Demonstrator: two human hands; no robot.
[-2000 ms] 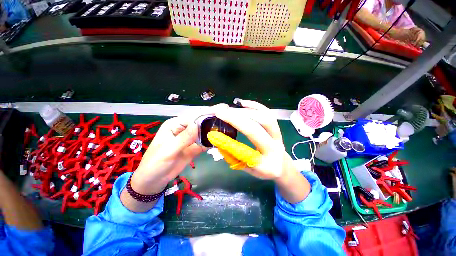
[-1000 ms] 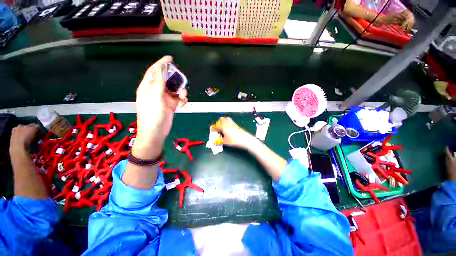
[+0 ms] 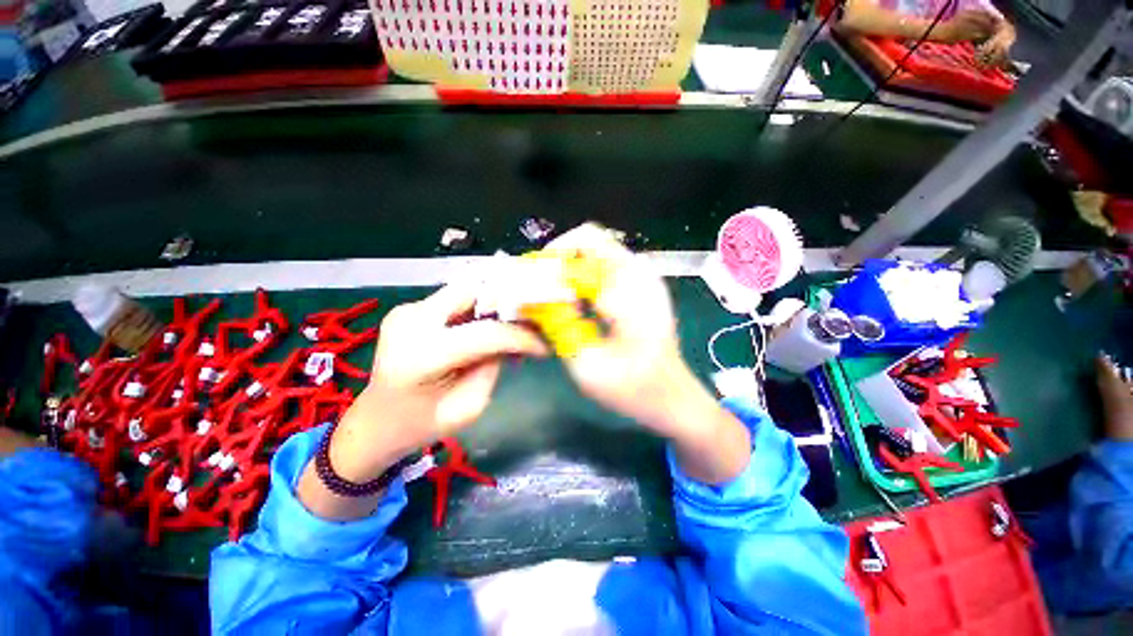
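Observation:
My left hand [image 3: 429, 360] is raised over the bench at centre, its fingers closed on the watch unit. The unit is almost wholly hidden; only a dark bit shows between the fingers. My right hand [image 3: 634, 342], with yellow finger cots, meets it from the right and holds a white wipe [image 3: 503, 286] against the unit. Both hands are blurred at the fingertips. A red spring clamp [image 3: 457, 470] lies on the bench beside my left wrist.
Many red clamps are piled at left, by a white-capped bottle [image 3: 112, 317]. At right are a pink fan [image 3: 754, 251], grey-white bottle [image 3: 805, 342], blue box [image 3: 870, 298], green basket [image 3: 857, 435] and red tray [image 3: 950, 572]. Another worker's sleeve [image 3: 50, 516] shows at left.
My left hand has come down with the watch unit. My right hand has lifted the wipe off the bench and brought it to the unit. The neighbour's hand has left the clamp pile.

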